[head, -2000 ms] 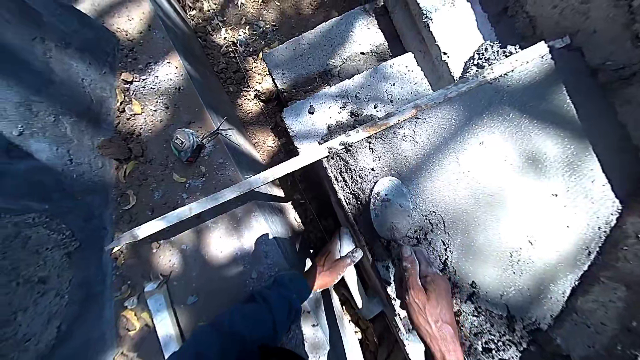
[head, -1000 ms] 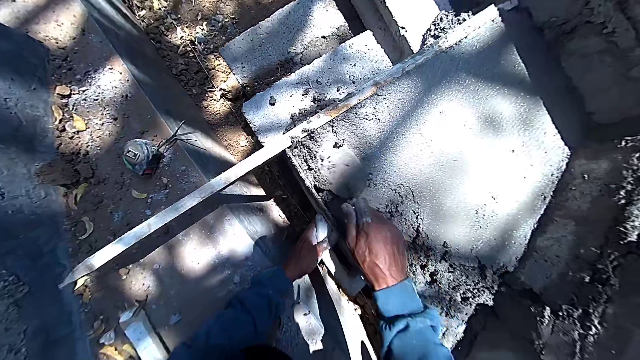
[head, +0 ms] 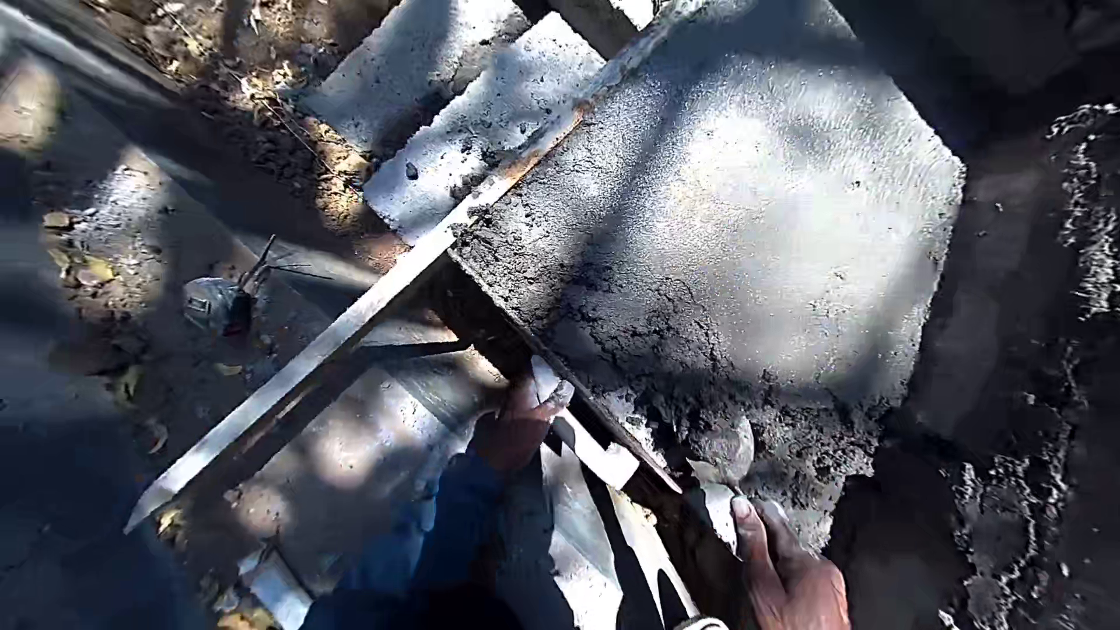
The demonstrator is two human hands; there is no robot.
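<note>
My right hand (head: 792, 560) grips a small trowel, whose blade (head: 728, 446) rests on dark, rough mortar (head: 805, 451) at the lower corner of a smoothed mortar slab (head: 770, 201). To its left, my left hand (head: 516, 424) is closed at a pale, flat piece (head: 595, 446) beside a thin edge strip (head: 604, 420) along the slab's lower left side. What exactly its fingers grip is partly hidden. A long, straight metal bar (head: 350, 324) lies diagonally across the slab's upper left edge and juts out to the lower left.
Two rough concrete blocks (head: 490, 122) lie beyond the bar. A round, dark object with thin wires (head: 217, 304) sits on the ground at left. A short metal piece (head: 276, 586) lies at lower left. Dark, uneven soil (head: 1015, 385) borders the slab at right.
My right hand has moved with the trowel from the slab's left corner down along its edge to the lower corner. My left hand stays by the edge strip. The view has shifted.
</note>
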